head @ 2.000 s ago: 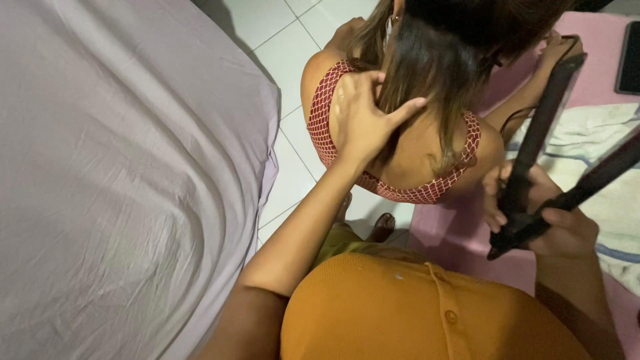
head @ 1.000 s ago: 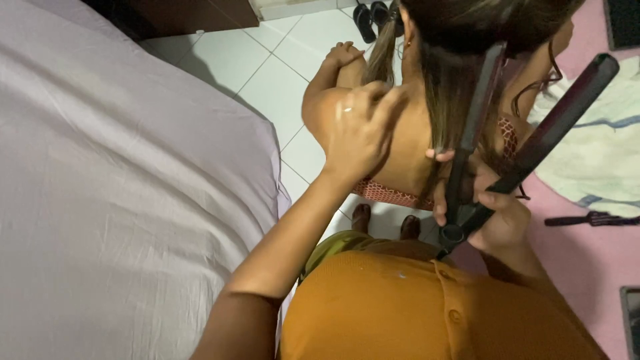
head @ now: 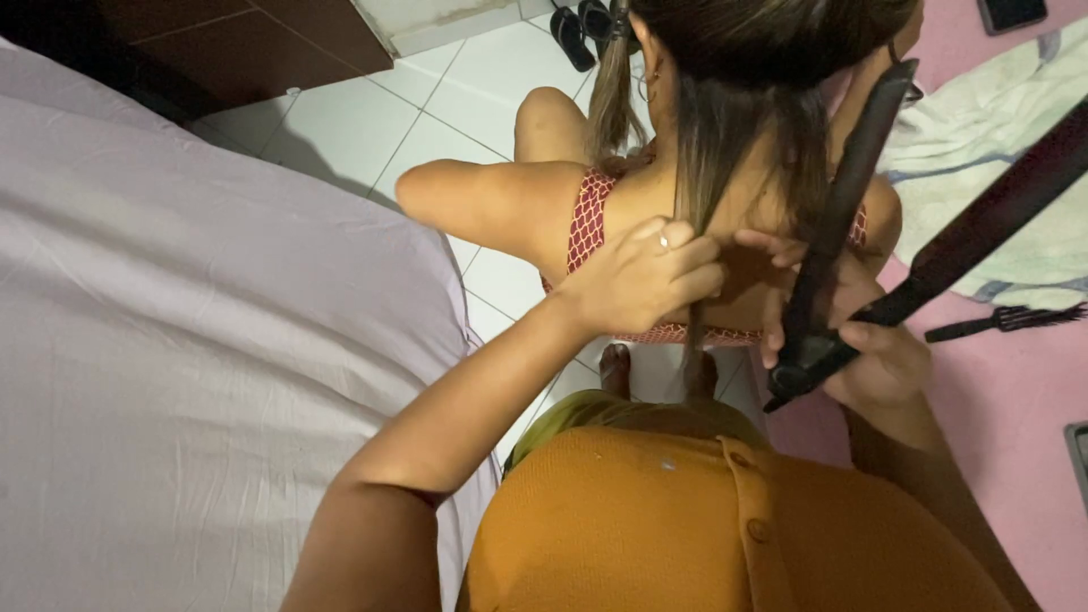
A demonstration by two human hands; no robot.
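A person with long dark hair sits below me, back turned, in a red patterned top. My left hand (head: 642, 276), wearing a ring, is closed around a thin section of hair (head: 705, 161) at the middle of the person's back; the hair's ends hang below my fist. To its right, my right hand (head: 858, 331) holds a black hair straightener (head: 977, 221) near its hinge, with the two long plates spread wide apart. A few fingers of this hand reach toward the hair section. Another lock (head: 616, 102) is clipped at the left side of the head.
A bed or table under a lilac sheet (head: 212, 340) fills the left. On the pink surface (head: 1003, 408) at the right lie a black comb or brush (head: 1003, 321), a white towel (head: 977, 161) and a phone (head: 1011, 13). Black flip-flops (head: 572, 38) lie on the tiled floor.
My left hand, open on the person's back two seconds ago, has closed on a section of hair. The straightener stays in my right hand, its plates spread wider than a second ago.
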